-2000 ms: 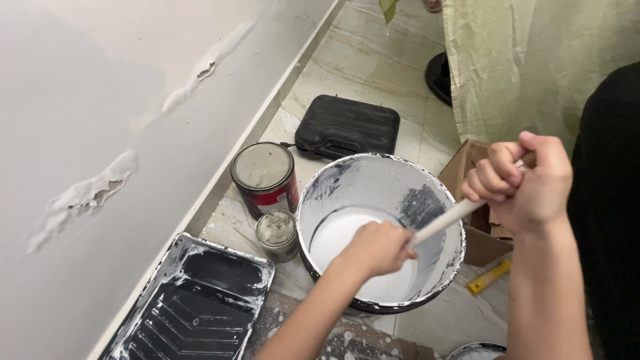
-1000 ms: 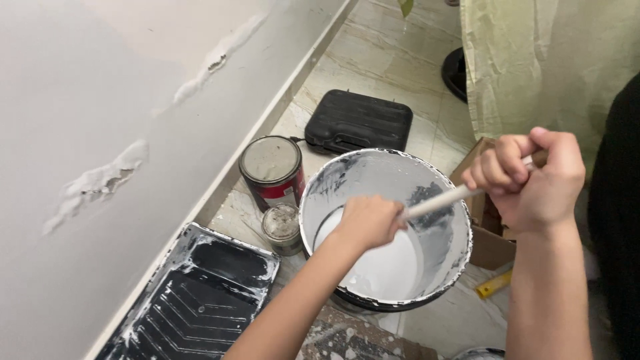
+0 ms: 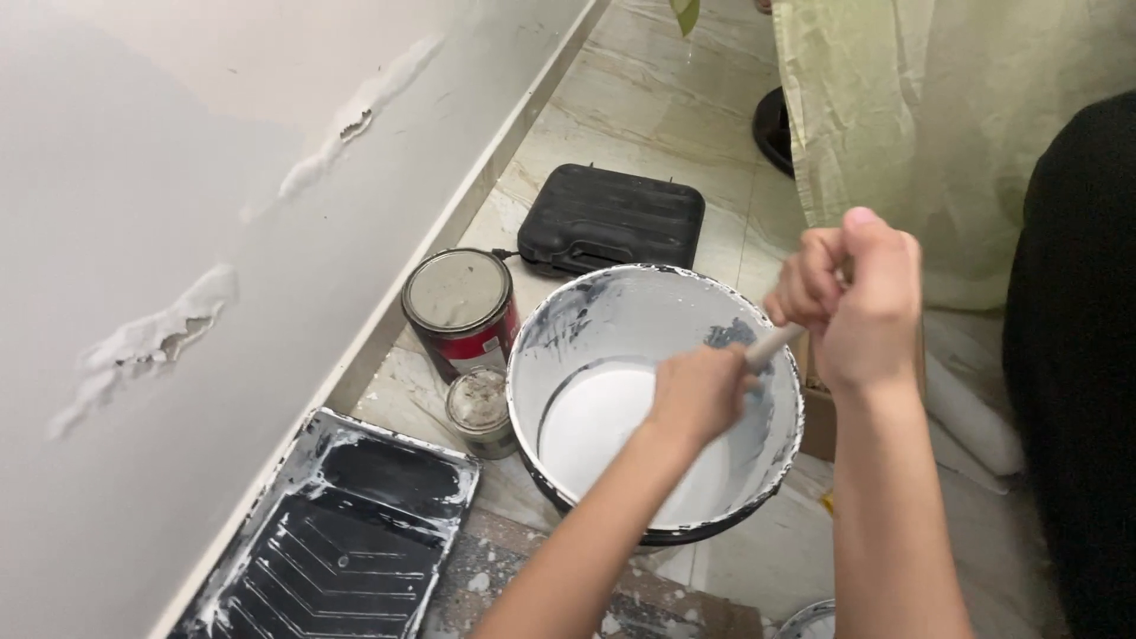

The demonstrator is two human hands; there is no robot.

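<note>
A pale stick (image 3: 774,346) slants down into a large paint bucket (image 3: 657,277), its lower end hidden behind my left hand. White paint (image 3: 596,424) lies in the bottom, and the bucket's inner wall has grey smears. My left hand (image 3: 703,390) is closed around the lower part of the stick, over the bucket's opening. Higher up, beyond the right rim, my right hand (image 3: 856,293) grips the stick's upper end with the thumb on top.
Left of the bucket stand a large lidded paint can (image 3: 461,293) and a smaller can (image 3: 481,404). A black paint tray (image 3: 355,524) lies along the damaged wall (image 3: 160,133). Behind is a black plastic case (image 3: 612,213). A cardboard box (image 3: 816,422) and green cloth (image 3: 887,133) are at right.
My right hand has shifted a little relative to the bucket, and the stick leans more steeply than before. Both hands have kept hold of it. The yellow handle at right is now mostly hidden behind my right forearm.
</note>
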